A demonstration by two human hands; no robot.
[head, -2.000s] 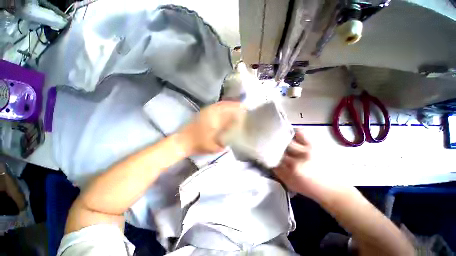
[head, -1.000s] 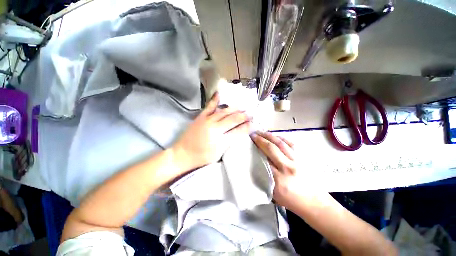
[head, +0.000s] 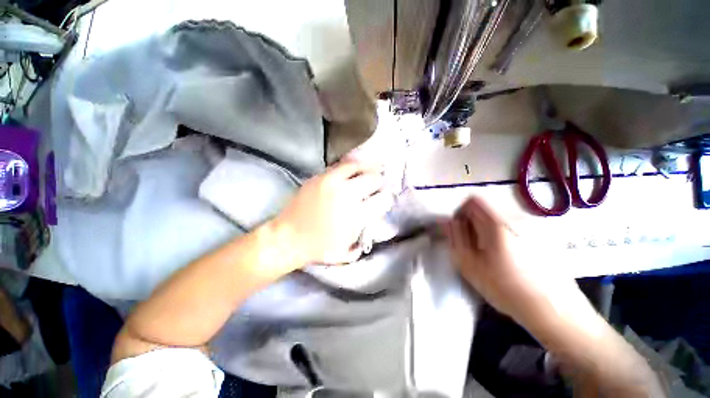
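The light grey garment (head: 148,210) is heaped left of the needle, and part of it hangs over the table's front edge into the lap. My left hand (head: 335,210) lies on the cloth just below the needle area, its fingers partly hidden in folds. My right hand (head: 479,241) pinches an edge of the grey cloth right of my left hand; it is slightly blurred. The presser foot and needle area (head: 401,124) is washed out by bright light, so whether the cloth is under the foot cannot be told.
Red-handled scissors (head: 567,169) lie right of the needle. The pale machine head (head: 638,47) spans the top right. A purple box (head: 19,171) stands far left. Black ruler marks (head: 623,239) run along the table's front right. A dark-edged bright rectangle (head: 703,180) is at the far right.
My right hand has moved right and away from my left, drawing the cloth edge with it. The cloth in the lap has opened into a broader panel. My left hand stays near the needle.
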